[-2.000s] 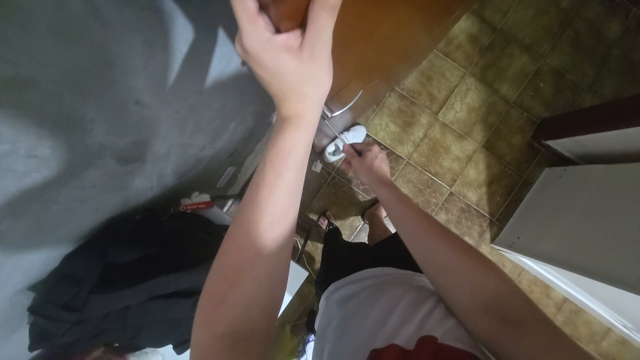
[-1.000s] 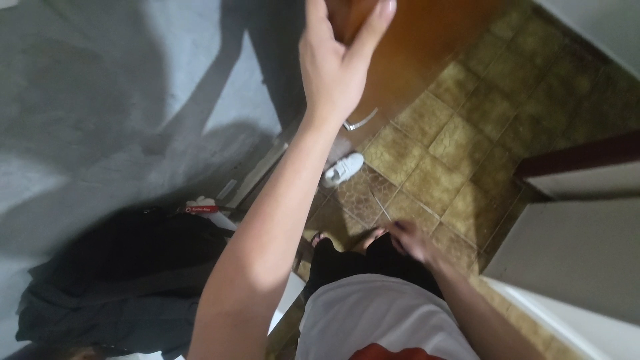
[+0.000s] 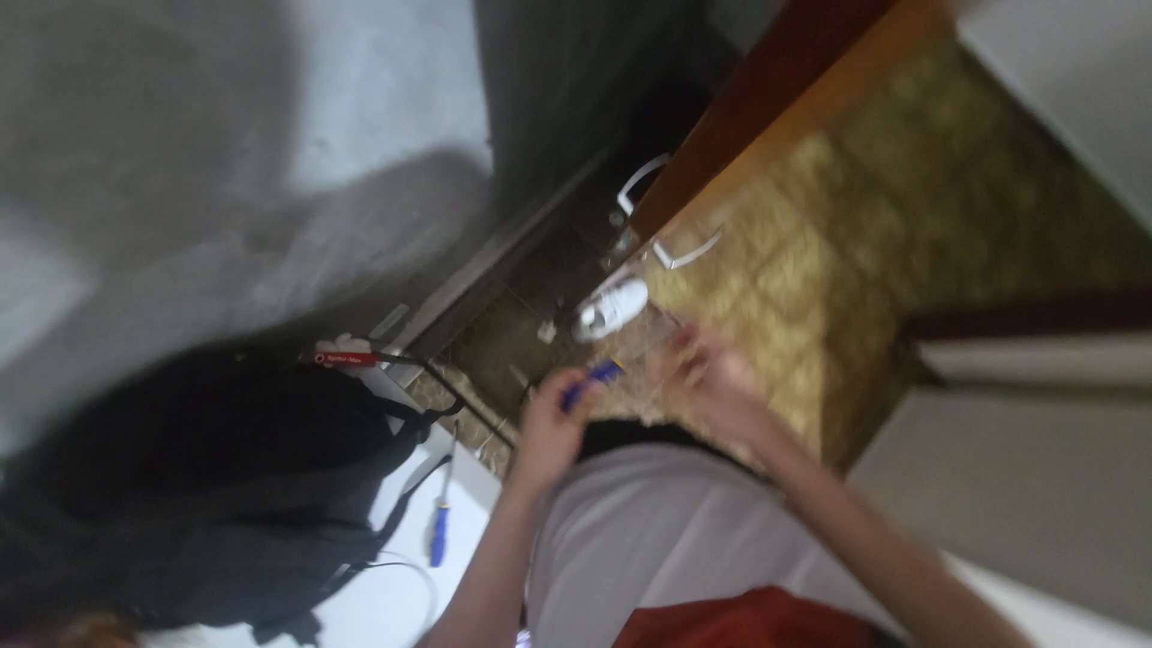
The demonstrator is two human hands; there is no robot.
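Observation:
My left hand (image 3: 553, 427) is closed around a blue-handled tool (image 3: 589, 384), likely a screwdriver, in front of my waist. To its right my right hand (image 3: 711, 382) is blurred; a thin dark thing seems to stick out from its fingers, and I cannot tell its grip. Beyond both hands stands a wooden door (image 3: 765, 117), seen from above, with white curved handles (image 3: 688, 256) on its two sides. A white shoe (image 3: 614, 309) lies on the floor by the door's lower edge. Another blue-handled screwdriver (image 3: 438, 535) rests on a white surface at the lower left.
A black backpack (image 3: 198, 486) covers much of the white tabletop (image 3: 360, 612) at the left, beside a grey wall (image 3: 378, 117). A red item (image 3: 346, 358) bearing writing sits behind it. At the right stands a pale cabinet or panel (image 3: 1017, 468) on the tiled floor (image 3: 810, 270).
My left hand has come down from the wooden door to my waist and now holds a blue-handled tool. The door's edge and both handles now show. The view has shifted.

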